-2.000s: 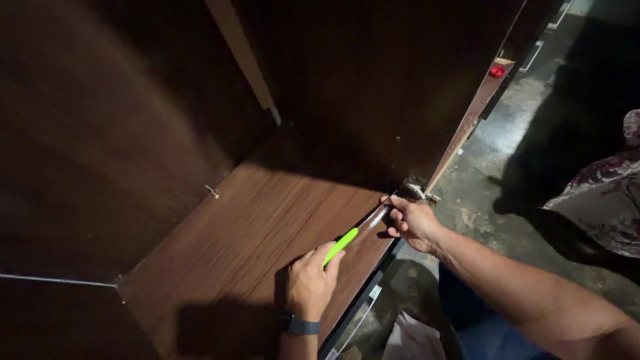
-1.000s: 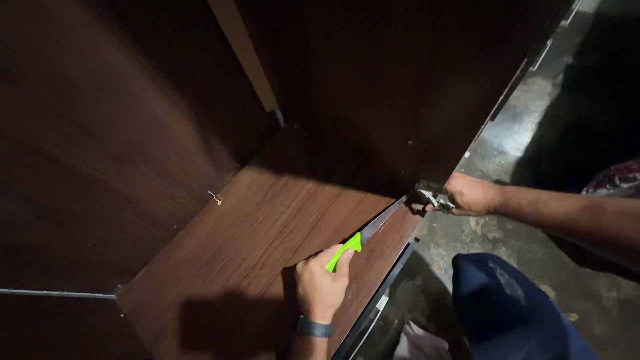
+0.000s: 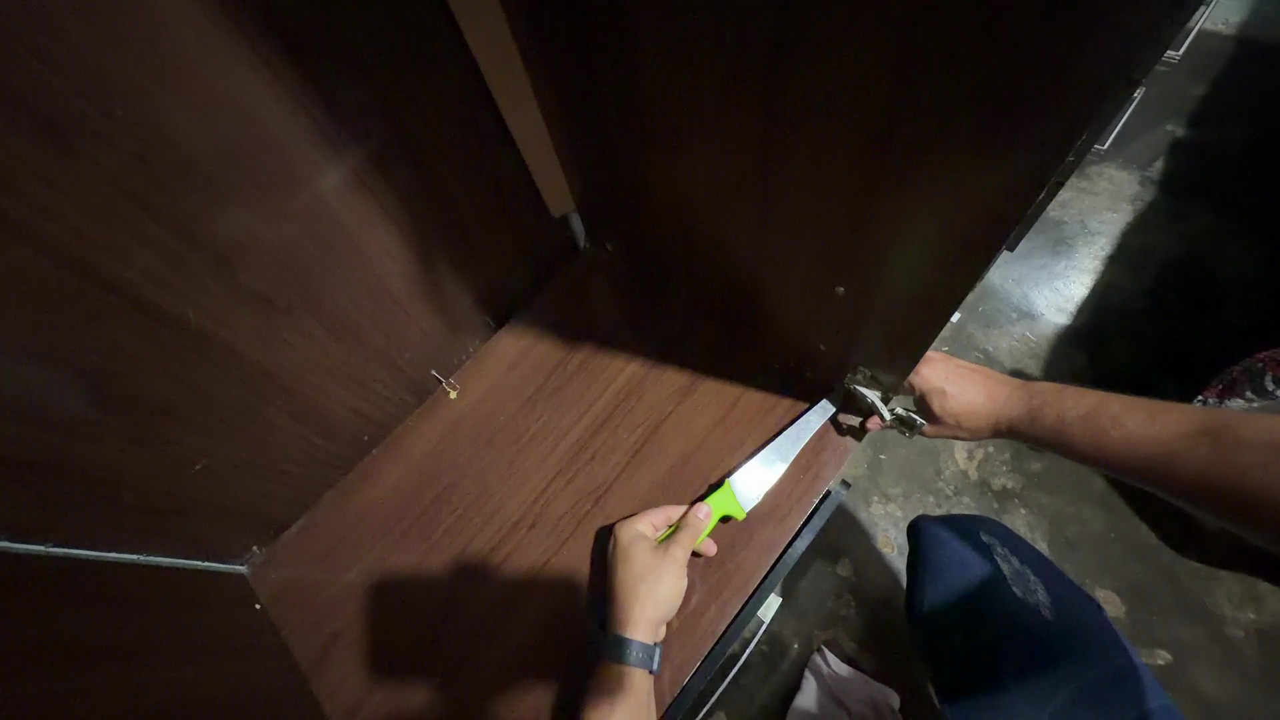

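Observation:
My left hand (image 3: 655, 565) grips the green handle of a knife (image 3: 785, 460) with a broad metal blade. The blade points up and right over the wooden bottom panel (image 3: 520, 450) of a cabinet, its tip beside a metal cabinet hinge (image 3: 880, 405) at the panel's front corner. My right hand (image 3: 955, 398) is just right of the hinge, at the lower edge of the dark upright panel (image 3: 760, 200). Its fingers are partly hidden behind that edge and the hinge, so whether they hold anything does not show.
A small metal fitting (image 3: 447, 384) sticks out at the left panel's base. A black-edged strip (image 3: 760, 600) runs along the bottom panel's front. Pale cloth (image 3: 840, 690) lies on the stained floor (image 3: 970, 480), near a knee in dark blue fabric (image 3: 1020, 620).
My right hand has moved from above the bottom panel's front corner to the outer side of the hinge. The knife stays in my left hand, and more of its blade now shows.

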